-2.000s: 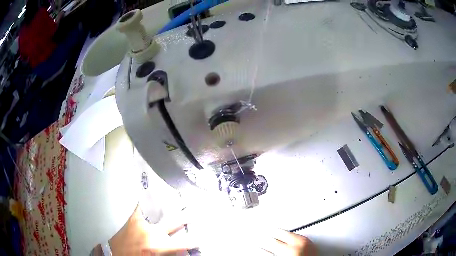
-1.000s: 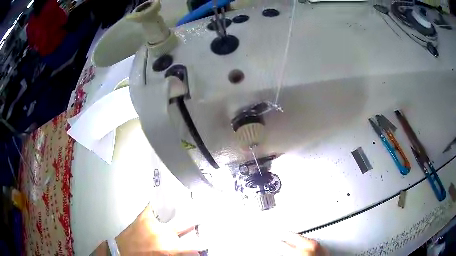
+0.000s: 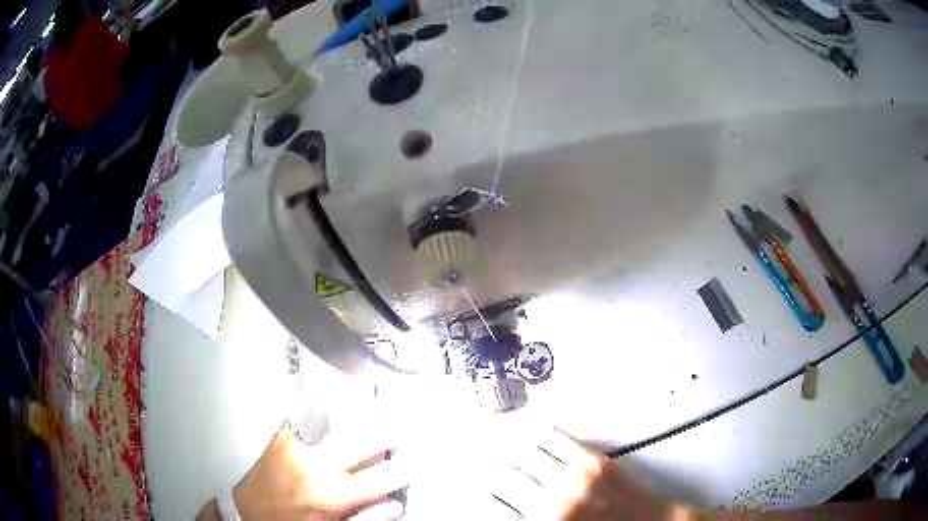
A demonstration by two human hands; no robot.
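The off-white sewing machine head (image 3: 611, 153) fills the middle of the view. Its presser foot and needle (image 3: 501, 366) sit under a bright lamp. My left hand (image 3: 315, 478) lies flat on the bed left of the foot, partly washed out, fingers pointing right. My right hand (image 3: 570, 478) lies on the bed just below the foot, fingers pointing up and left, also washed out. Whatever fabric is under the hands is lost in the glare. White fabric pieces (image 3: 188, 270) lie left of the machine head.
Thread snips (image 3: 789, 275), a longer thin tool with snips (image 3: 850, 295) and a small metal plate (image 3: 720, 305) lie right of the needle. A tan board with red print (image 3: 87, 397) edges the table at left. A red item shows at the far left.
My right hand has come further into view and nearer the presser foot. My left hand stays left of the foot. The whole view has shifted slightly with the head.
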